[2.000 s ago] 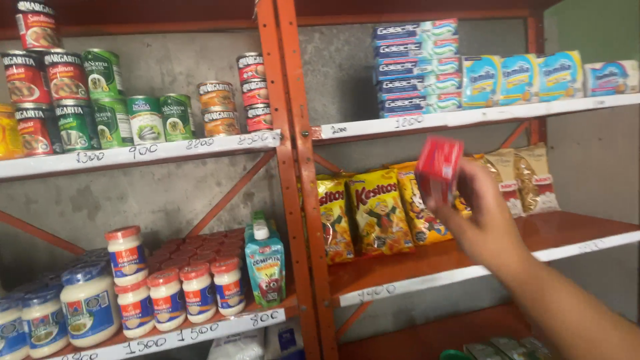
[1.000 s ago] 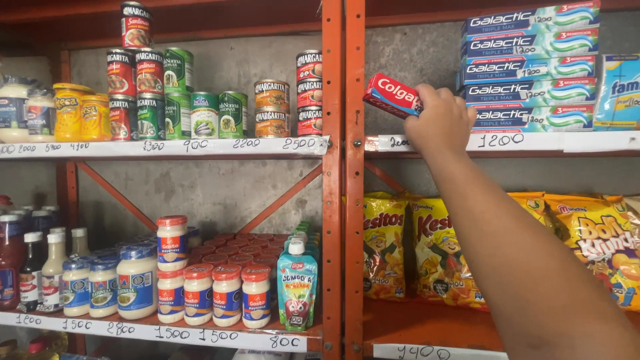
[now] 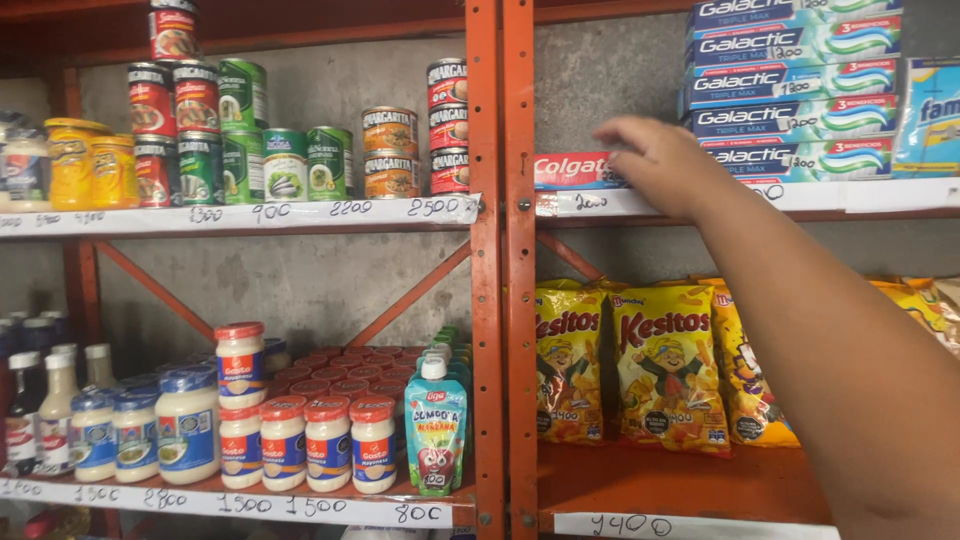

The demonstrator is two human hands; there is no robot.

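A red Colgate toothpaste box (image 3: 574, 171) lies flat on the upper right shelf, beside the orange upright. My right hand (image 3: 656, 161) is at the box's right end, fingers bent over it; the hand covers that end, so whether it still grips the box cannot be told. Right of the hand, Galactic toothpaste boxes (image 3: 795, 82) are stacked, the lower ones partly behind my wrist. My left hand is out of view.
Orange metal uprights (image 3: 519, 300) divide the shelves. Cans (image 3: 196, 101) stand on the upper left shelf, mayonnaise jars (image 3: 326, 442) and a compote pouch (image 3: 436, 427) below. Kesitos snack bags (image 3: 667, 367) stand under my forearm. A white price strip (image 3: 795, 196) edges the upper right shelf.
The Colgate box, held up in my right hand in front of the shelves earlier, now lies on the upper right shelf. The view has come closer to the shelves.
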